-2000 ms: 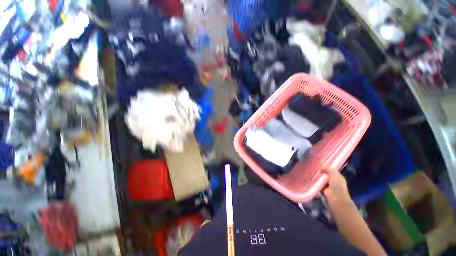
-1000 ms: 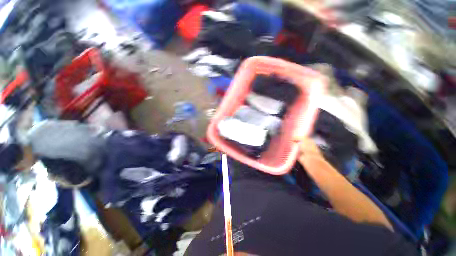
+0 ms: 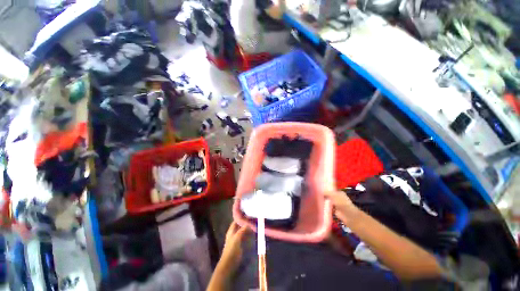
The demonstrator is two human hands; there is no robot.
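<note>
A pink plastic basket (image 3: 326,153) is held in front of my body, low centre. Stacked cloth bundles lie in it: a black one (image 3: 288,148) at the far end, grey ones (image 3: 280,183) in the middle and a whitish one (image 3: 267,206) at the near left. My right hand (image 3: 337,202) grips the basket's right rim. My left hand (image 3: 238,232) is at its near left corner, fingers partly hidden by the basket. A thin white and orange strip (image 3: 261,244) hangs in front of the lens.
A red crate (image 3: 134,181) with cloth pieces stands at left, a blue crate (image 3: 285,108) ahead. Scraps litter the floor (image 3: 219,94). A long white table with a blue edge (image 3: 393,62) runs along the right. Dark cloth heaps (image 3: 382,199) lie near right.
The basket has turned more upright in view and moved lower. My left hand has come into view at its near left corner. The view has moved along the aisle to different crates and tables.
</note>
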